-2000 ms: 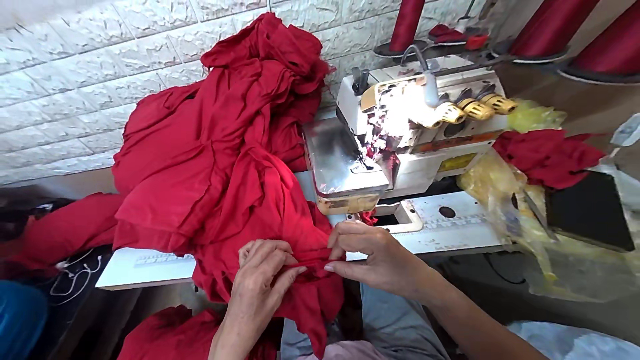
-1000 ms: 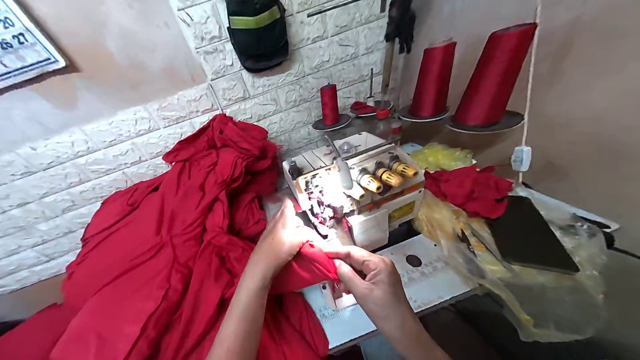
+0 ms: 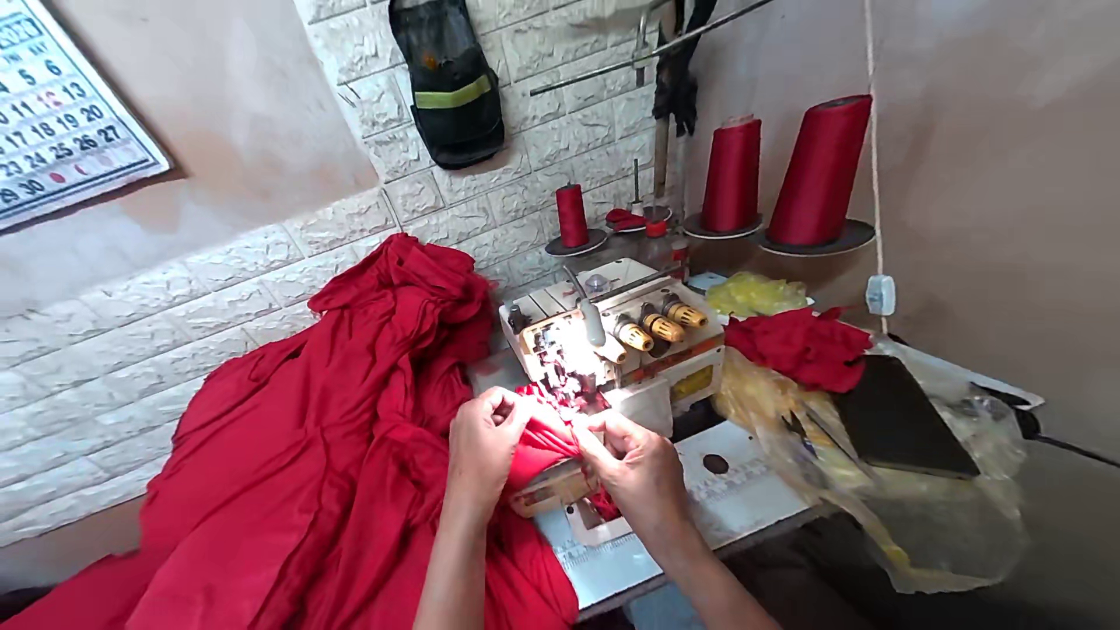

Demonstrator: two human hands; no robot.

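An overlock sewing machine (image 3: 643, 350) stands on the white table, its lamp shining on the needle area. In front of it, my left hand (image 3: 486, 446) pinches the left side of a piece of red fabric (image 3: 541, 446). The right edge of that piece is held between thumb and finger of my right hand (image 3: 632, 464). The fabric's far end reaches the machine's presser-foot area, where glare hides the exact contact. A large heap of red cloth (image 3: 324, 437) spreads to the left of my left hand and hangs over the table's front.
Red thread cones (image 3: 818, 175) stand behind the machine. On the right lie a red cloth scrap (image 3: 801, 348), a black flat object (image 3: 906, 416), a clear plastic bag (image 3: 954, 525) and what look like scissors (image 3: 827, 437). A black pouch (image 3: 451, 96) hangs on the white brick wall.
Two seconds ago both hands held the cloth at the table's front edge; now they hold it up by the machine's needle area. The view has tilted up toward the wall.
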